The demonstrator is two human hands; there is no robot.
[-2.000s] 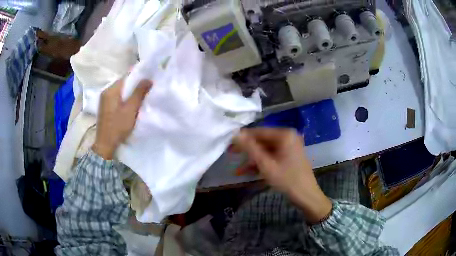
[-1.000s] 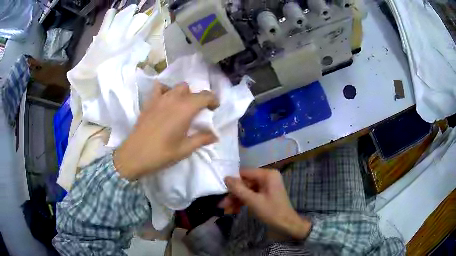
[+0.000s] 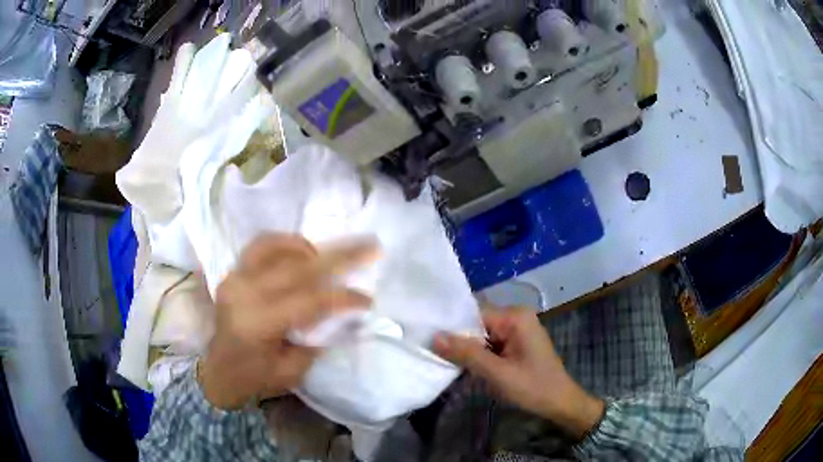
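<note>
The white garment body (image 3: 411, 262) lies bunched in front of the overlock machine (image 3: 532, 135). Its upper right edge lies at the presser foot and needle area (image 3: 417, 176). My right hand (image 3: 528, 365) pinches the cloth's lower right edge between thumb and fingers, near the table's front edge. My left hand (image 3: 280, 311) is blurred and lies over the left part of the cloth, fingers spread; whether it grips any cloth cannot be told. The cloth's lower part hangs over the table edge.
The blue plate (image 3: 564, 217) lies at the machine's front. Cream garment pieces (image 3: 149, 185) are heaped at left, with a blue plastic crate (image 3: 122, 262) beyond. Stacked cut pieces (image 3: 785, 117) lie at the table's right. Tension dials (image 3: 510, 59) line the machine front.
The cloth has been spread flatter, with its right edge now straight from needle area to right hand. My right hand has moved slightly right; my left hand has moved left and down.
</note>
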